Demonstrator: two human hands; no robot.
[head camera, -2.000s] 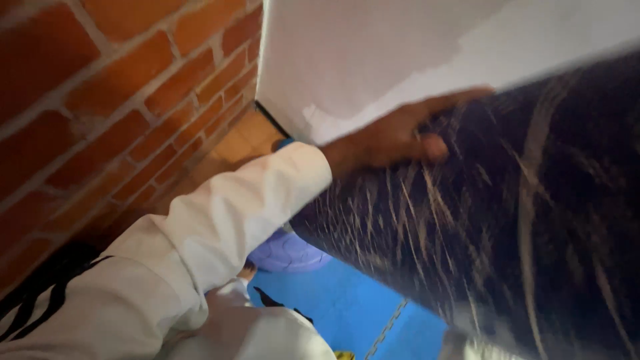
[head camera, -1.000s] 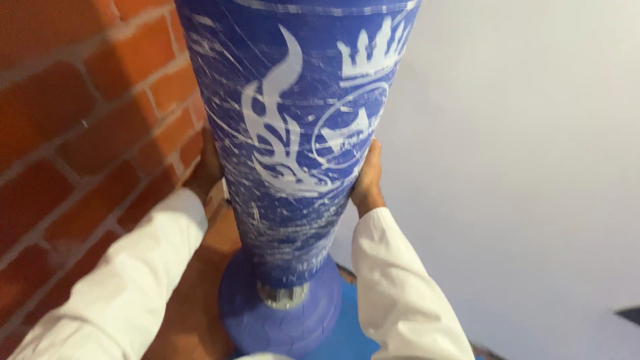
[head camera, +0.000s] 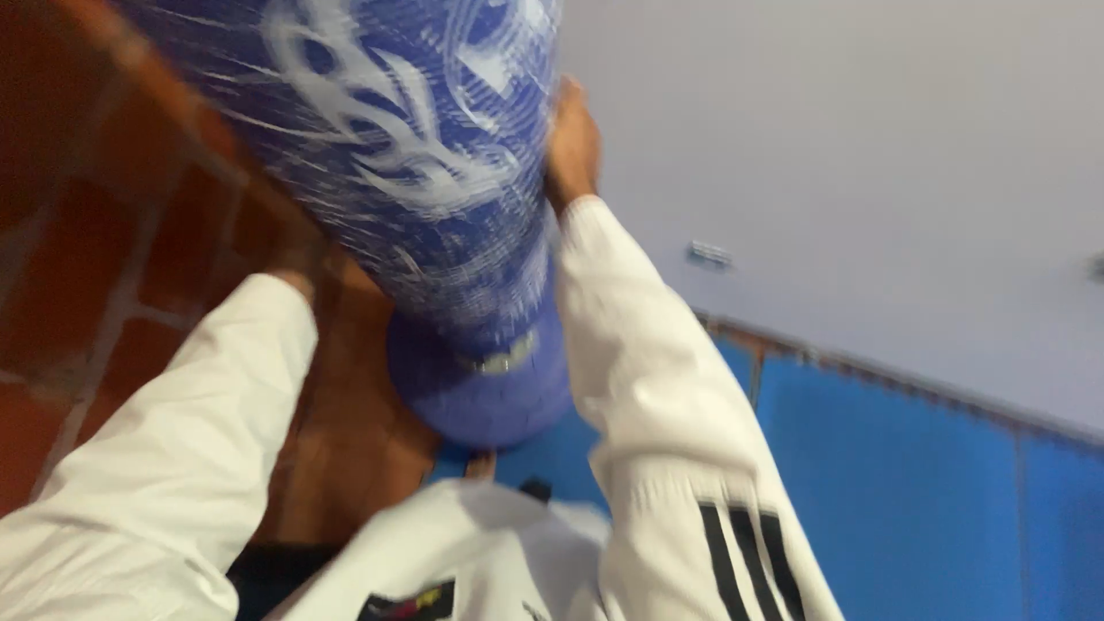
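Observation:
A tall blue free-standing punching bag (head camera: 414, 164), scuffed and printed with white flame shapes, leans toward the upper left over its round purple base (head camera: 492, 405). My right hand (head camera: 575, 142) lies against the bag's right side, its palm side pressed to it and the fingertips partly hidden. My left hand (head camera: 297, 272) is low on the bag's left side, dark and blurred, mostly hidden behind the bag's edge and my white sleeve; whether it touches the bag is unclear.
A red brick wall (head camera: 103, 285) rises close on the left, above brown floor tiles (head camera: 345, 431). Blue mats (head camera: 888, 457) cover the floor at the right, along a pale wall (head camera: 828, 155). A bare foot (head camera: 481, 466) is beside the base.
The view has turned. The bag, nearly upright in view a second ago, now slants to the upper left. Two seconds ago one hand lay on the bag's dark, scuffed side.

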